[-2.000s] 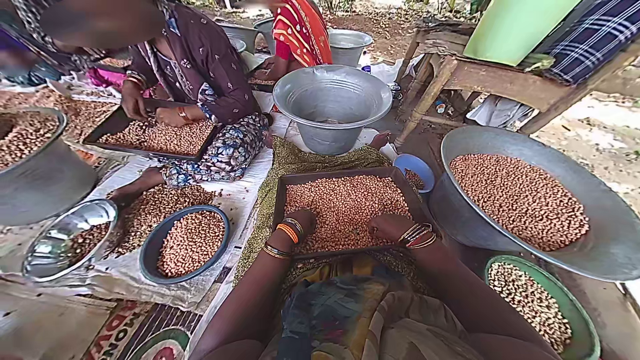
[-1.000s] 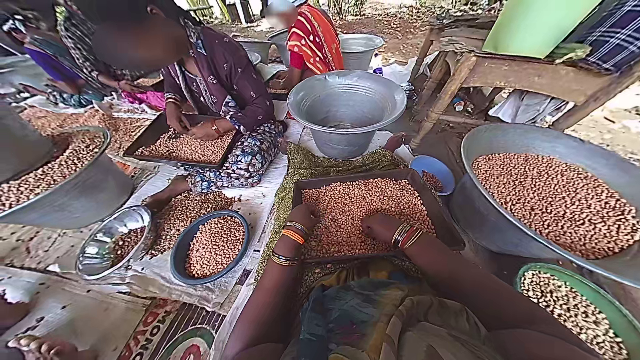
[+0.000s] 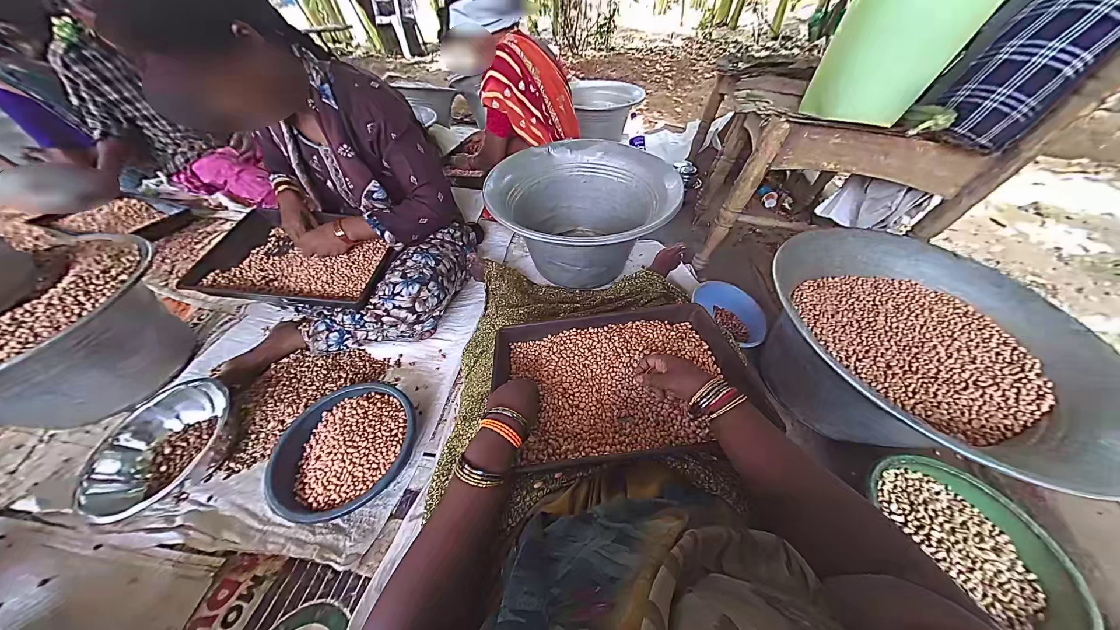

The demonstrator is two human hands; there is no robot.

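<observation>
A dark rectangular tray (image 3: 604, 325) rests on my lap over a patterned olive cloth (image 3: 516, 306), holding a layer of pinkish-brown nuts or beans (image 3: 586, 376). My left hand (image 3: 518, 404) is at the tray's left side, against the nuts, its fingers mostly hidden. My right hand (image 3: 672, 376) is in the upper right part of the tray, fingers bent down at the nuts; whether it holds any cannot be told. Bangles circle both wrists. Just beyond the tray's right corner sits a small blue bowl (image 3: 735, 306) with some darker pieces.
A large metal basin (image 3: 582, 166) stands ahead. At right are a wide metal basin (image 3: 901, 254) of nuts, a green basin (image 3: 997, 499) of pale kernels and a wooden chair (image 3: 875, 157). A blue-grey bowl (image 3: 284, 464) and steel bowl (image 3: 109, 459) lie left, near a person with a tray.
My right hand has moved up and right in the tray since one second ago. My left hand has shifted down along the tray's left side.
</observation>
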